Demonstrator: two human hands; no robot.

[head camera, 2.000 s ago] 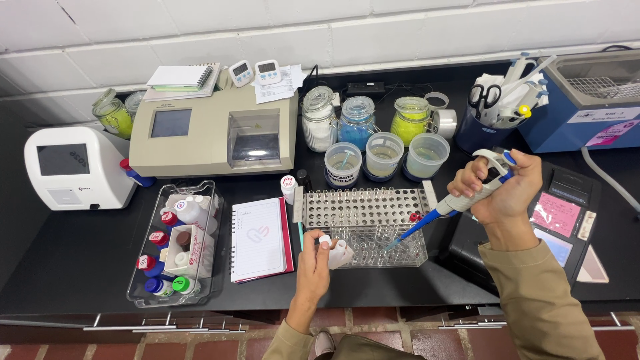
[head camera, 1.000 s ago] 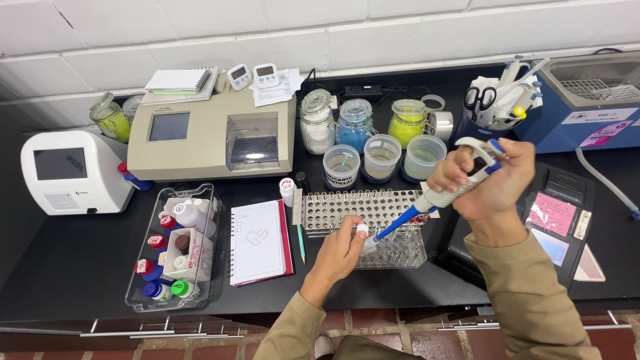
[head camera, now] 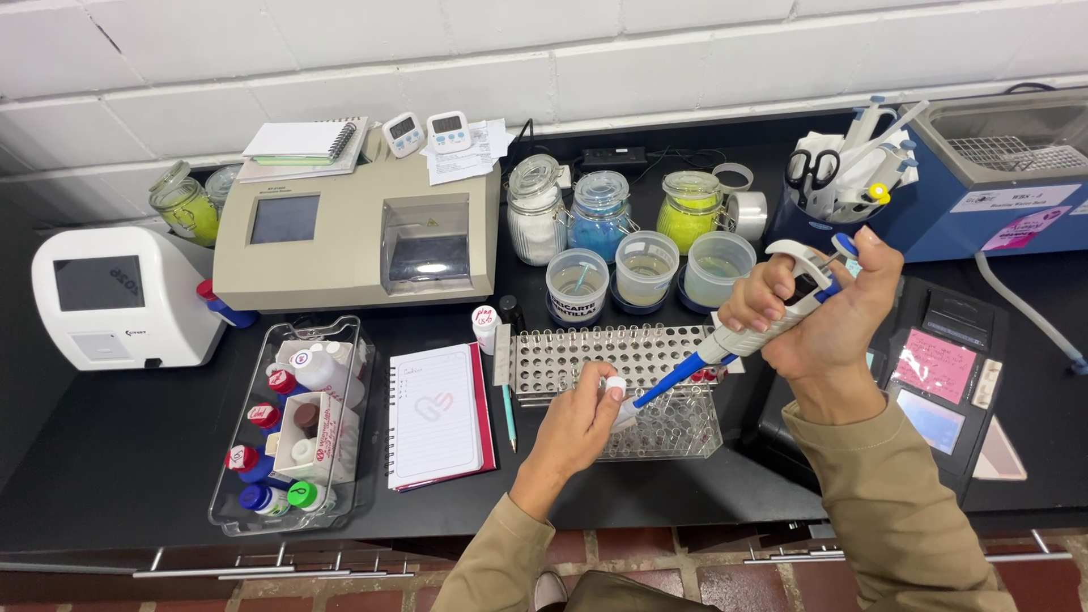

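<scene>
My right hand (head camera: 820,319) is closed around a micropipette (head camera: 752,327) with a light grey body and blue lower shaft, its thumb at the blue plunger. The shaft slants down to the left, and its lower end meets a small whitish bottle (head camera: 625,415) in my left hand (head camera: 578,416). A white cap (head camera: 615,385) shows between the left fingers. Whether the tip is inside the bottle cannot be told. Behind the left hand stands a metal test tube rack (head camera: 612,353) with glass tubes. In front of it, partly hidden by the bottle, lies a clear rack (head camera: 705,446) holding more tubes.
A notebook (head camera: 433,416) and a teal pencil (head camera: 509,421) lie left of the racks, beside a clear tray (head camera: 223,501) of reagent bottles. Plastic cups (head camera: 646,268) and glass jars (head camera: 535,212) stand behind. An analyzer (head camera: 357,229) is at back left; a water bath (head camera: 935,187) stands right.
Two seconds ago the pipette pointed into the clear rack, with the bottle held apart from it. Now the pipette's lower end is at the bottle, as it was one second ago.
</scene>
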